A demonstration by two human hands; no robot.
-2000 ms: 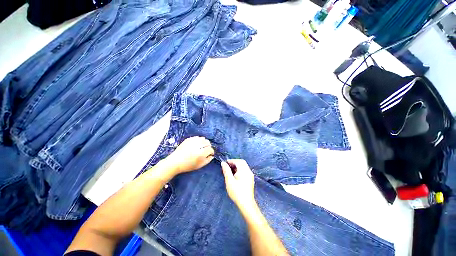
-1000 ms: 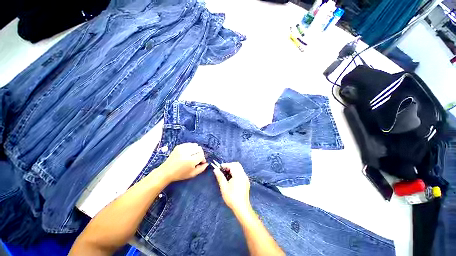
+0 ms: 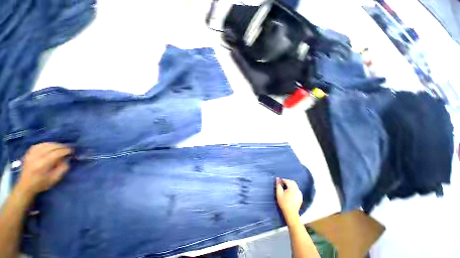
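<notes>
Blue denim jeans point(image 3: 151, 191) with small dark motifs lie spread on the white table, waistband to the left, one leg running right and the other folded at the back. My left hand point(image 3: 46, 164) is at the crotch and fly area, fingers curled down on the denim; I cannot tell if it pinches the cloth. My right hand point(image 3: 289, 195) is closed near the lower end of the near leg, with a small dark tool, perhaps thread snips, mostly hidden in it. The frame is blurred.
A denim pile point(image 3: 45, 25) lies at the upper left. A black bag point(image 3: 272, 40), a dark phone-like rectangle point(image 3: 270, 104) and a red-labelled bottle with a yellow cap point(image 3: 296, 97) lie beyond the leg. Denim and black garments point(image 3: 418, 141) hang at the right; a brown piece point(image 3: 348, 233) is below.
The view has swung right. My right hand has left the crotch area and moved right along the leg, which now lies straighter. My left hand remains near the fly.
</notes>
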